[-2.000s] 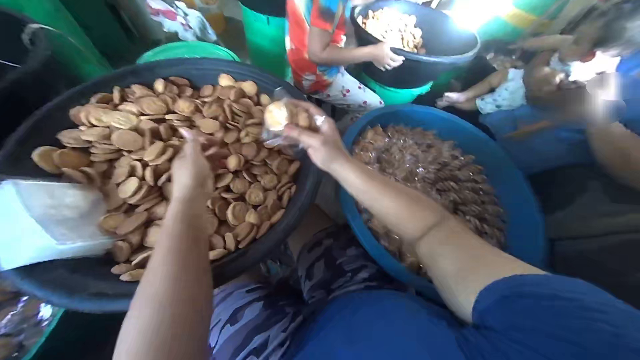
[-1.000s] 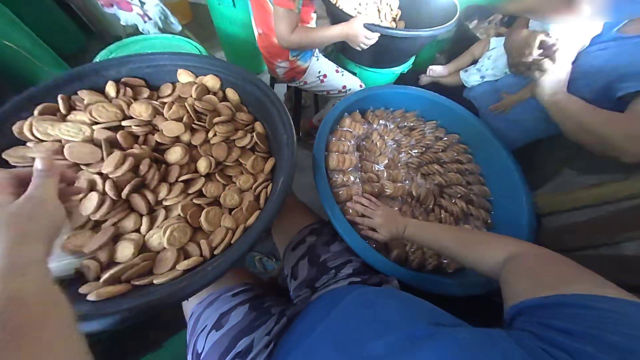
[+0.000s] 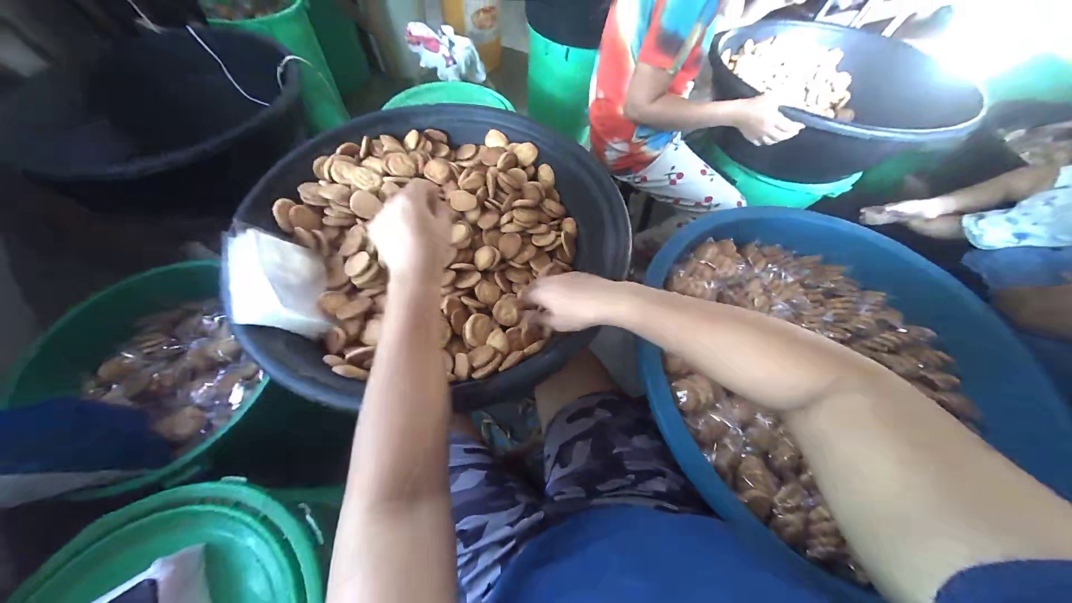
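Observation:
Round brown biscuits (image 3: pixel 477 251) are heaped in a wide black basin (image 3: pixel 599 201) before me. My left hand (image 3: pixel 412 224) reaches down into the middle of the heap, its fingertips hidden among the biscuits. My right hand (image 3: pixel 569 301) is at the heap's right edge near the rim, fingers curled down over biscuits; whether it grips any cannot be told. A stack of clear plastic bags (image 3: pixel 276 283) lies on the basin's left side. Under my right forearm, a blue basin (image 3: pixel 662 335) holds many clear packets of biscuits (image 3: pixel 770 469).
A green tub (image 3: pixel 126 289) with packed biscuits stands at the left, a green lid (image 3: pixel 243 536) below it. Another black basin (image 3: pixel 159 159) is behind. At the back right, a person in a colorful shirt (image 3: pixel 653 67) touches a basin of biscuits (image 3: pixel 888 130).
My right hand has moved from the packets in the blue basin to the biscuits in the black one. My left hand has moved right, into the heap. The view has shifted left.

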